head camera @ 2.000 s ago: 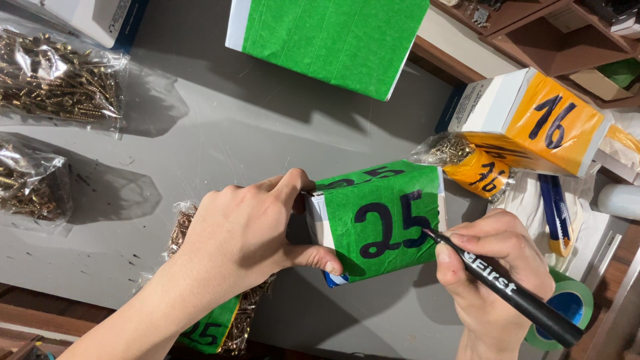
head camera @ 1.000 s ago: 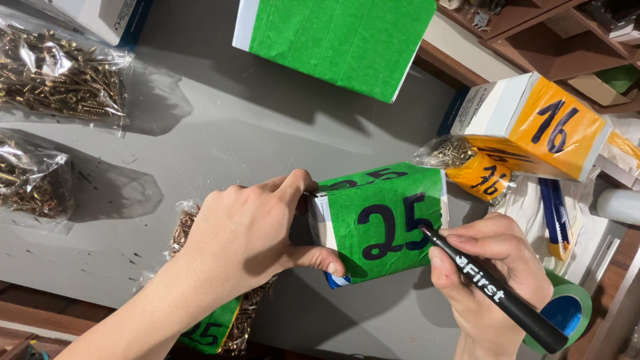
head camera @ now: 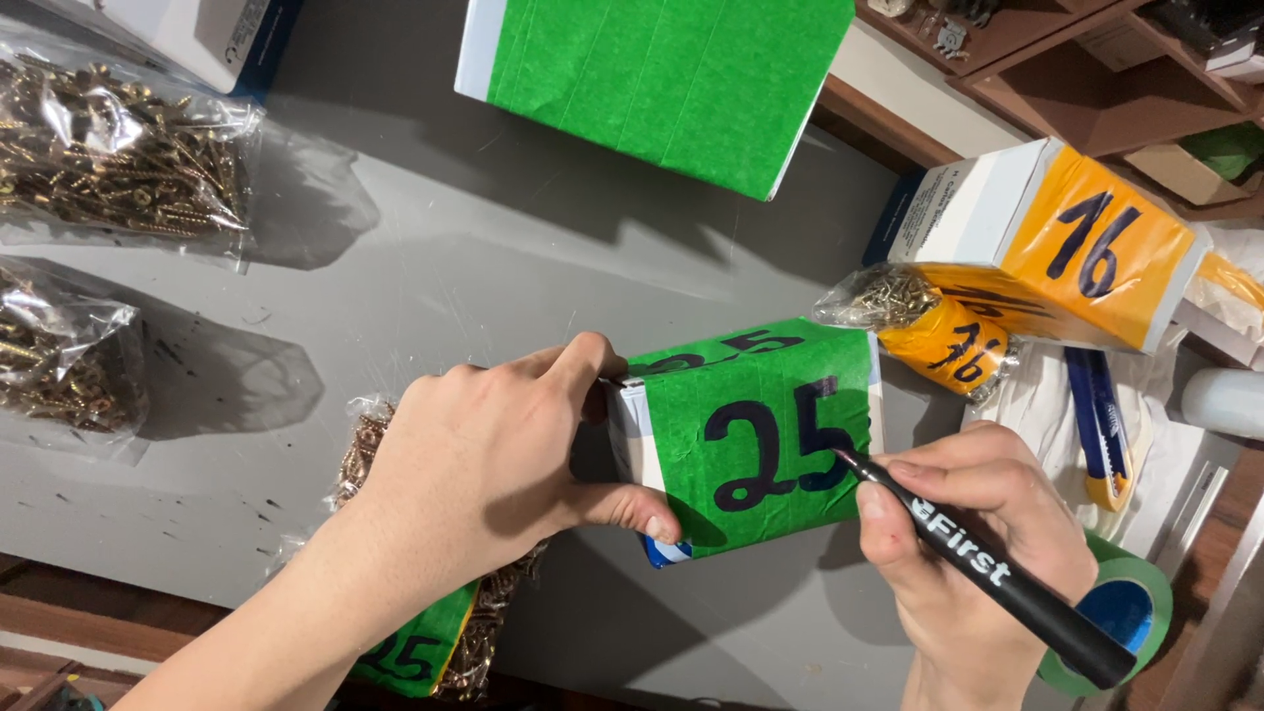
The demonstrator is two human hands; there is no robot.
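Observation:
My left hand (head camera: 513, 444) grips the left end of a small box covered in green tape (head camera: 681, 494), its thumb on the near face. That face bears a large handwritten 25, and the same number shows on the adjoining side. Between the thumb and fingers of my right hand (head camera: 978, 533) is a black marker (head camera: 1007, 578), its tip touching the 5. Partly hidden under my left wrist lies a clear bag of screws (head camera: 479, 642) with a green label marked 25.
Bags of screws (head camera: 128, 158) (head camera: 59, 365) lie at left. A larger green-taped box (head camera: 662, 79) stands above. At right are an orange-taped box marked 16 (head camera: 1096, 247), a small screw bag (head camera: 948, 346), a utility knife (head camera: 1096, 425) and a green tape roll (head camera: 1155, 602).
The marker tip has moved slightly along the 5, whose strokes look thicker and darker. My left hand keeps its hold on the box.

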